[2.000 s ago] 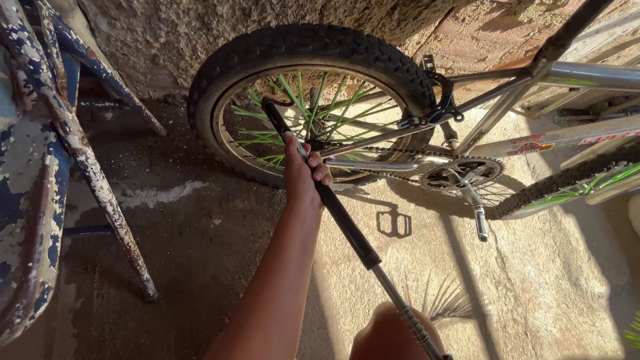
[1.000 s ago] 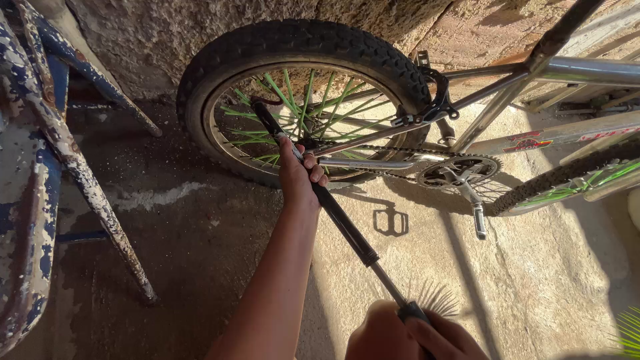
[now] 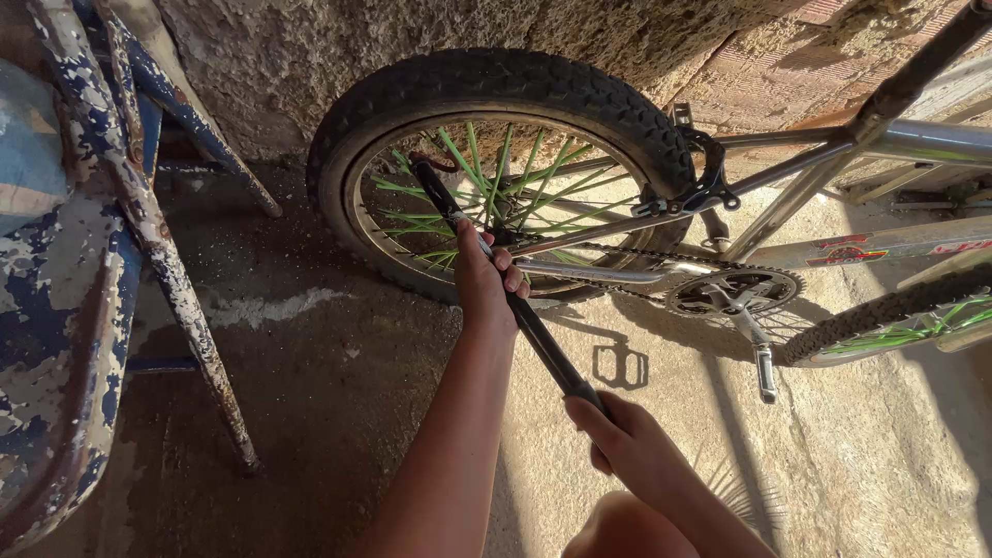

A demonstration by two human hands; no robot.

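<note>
My left hand is closed around the barrel of a black bicycle hand pump, which slants across the rear wheel. My right hand grips the pump's lower end, where the handle is covered by my fingers. At the pump's upper end a short dark hose curves among the green spokes, near the rim; its connection to the valve cannot be made out. The knobby rear tire stands against the rough wall. To the right are the bicycle's chainring and metal frame.
A chair with peeling blue and white paint stands at the left. The front wheel is at the right edge, and a crank with a pedal juts over the concrete floor. My knee shows at the bottom.
The pump's rod was drawn out a long way and now hardly shows. My right hand has moved up and left toward my left hand, which still holds the barrel.
</note>
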